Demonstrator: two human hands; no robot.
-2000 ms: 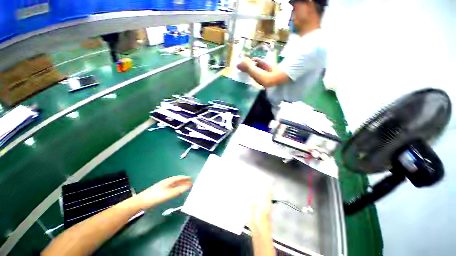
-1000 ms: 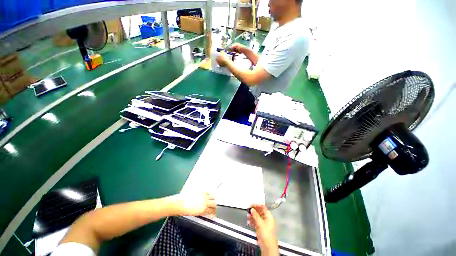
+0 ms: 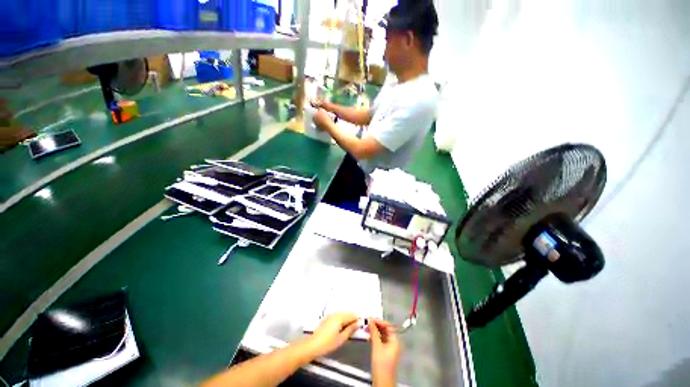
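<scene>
A small solar panel [image 3: 349, 289] lies white back up on the light box [image 3: 441, 332], at its near left part. My left hand [image 3: 333, 333] and my right hand [image 3: 384, 345] meet at the panel's near edge, fingertips pinching a small cable connector [image 3: 363, 325] between them. Which part each hand holds is too small to tell. Thin red and dark test leads [image 3: 415, 291] run from the bench meter [image 3: 401, 221] down to near my right hand.
A pile of overlapping panels [image 3: 246, 198] lies on the green bench left of the box. More panels [image 3: 79, 336] lie at the near left. A black fan [image 3: 533, 208] stands at the right. A person [image 3: 401, 106] works beyond the meter. One panel [image 3: 54, 143] is on the conveyor.
The panel has been lowered flat onto the light box. My hands have come together at its near edge, and the test leads' end now reaches toward my right hand.
</scene>
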